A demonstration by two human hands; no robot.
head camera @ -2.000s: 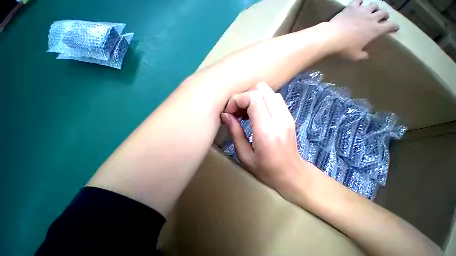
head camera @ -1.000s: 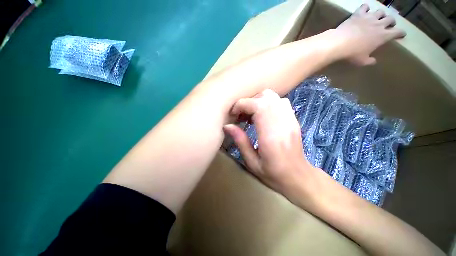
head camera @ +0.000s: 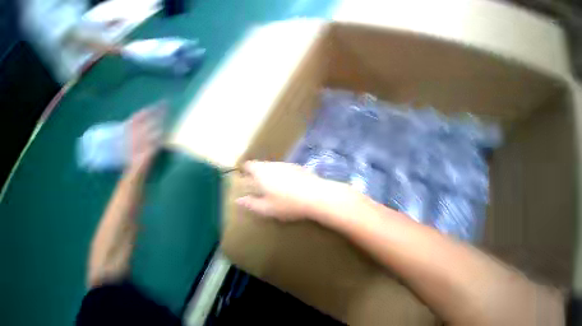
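The view is blurred. My left hand [head camera: 145, 130] is over the right end of a bubble-wrapped pouch [head camera: 102, 146] lying on the green belt; blur hides whether its fingers close on it. My right hand [head camera: 274, 190] is at the near left corner of the open carton [head camera: 287, 264], fingers apart, with no pouch in it. Inside the carton, several bubble-wrapped pouches [head camera: 395, 146] lie packed together in rows.
Another pouch [head camera: 164, 54] lies farther back on the green belt [head camera: 48, 223]. Another person's arm [head camera: 92, 43] reaches towards it from the upper left. The carton's left flap [head camera: 220, 95] is folded out over the belt. A pale metal edge [head camera: 207, 290] runs below the carton's left side.
My left hand has moved from the carton's far rim to the pouch on the belt. My right hand has left my left forearm. The view has shifted, showing the farther pouch and the other person.
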